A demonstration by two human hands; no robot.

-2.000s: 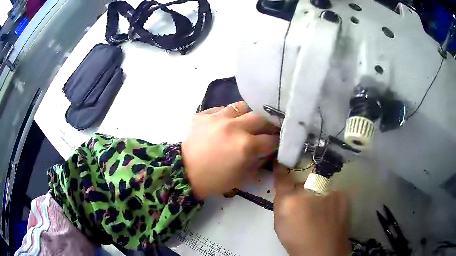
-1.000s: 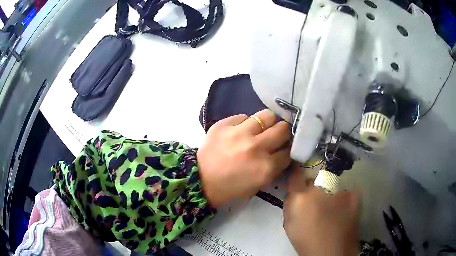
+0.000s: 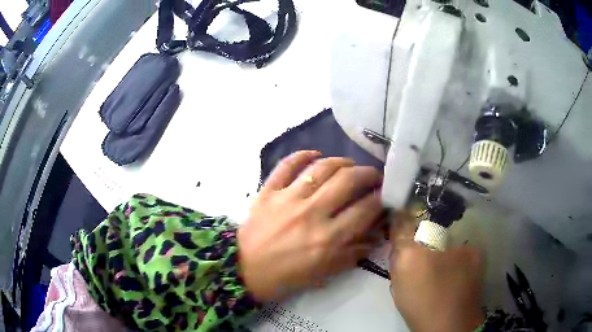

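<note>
The pouch being sewn (image 3: 310, 137) is a dark navy fabric piece with a fuzzy edge, flat on the white table and running under the machine head. My left hand (image 3: 311, 224) presses on its near part, fingertips at the head. My right hand (image 3: 436, 282), blurred, holds the work's near side close to the needle area, partly behind a cream tension knob (image 3: 431, 235). A short dark strip (image 3: 374, 268) shows between my hands. The needle and presser foot are hidden behind the head and my fingers.
Stacked pouch panels (image 3: 139, 100) lie at the left. Looped zippered side strips (image 3: 243, 32) lie at the far edge. The white-grey sewing machine (image 3: 363, 71) fills the right. Thread snips (image 3: 524, 295) lie at lower right. A grey metal-edged surface (image 3: 71, 71) borders the left.
The dark piece has turned and more of it shows beyond my left hand. My left hand has shifted on it. My right hand stays near the needle. The whole view has shifted slightly.
</note>
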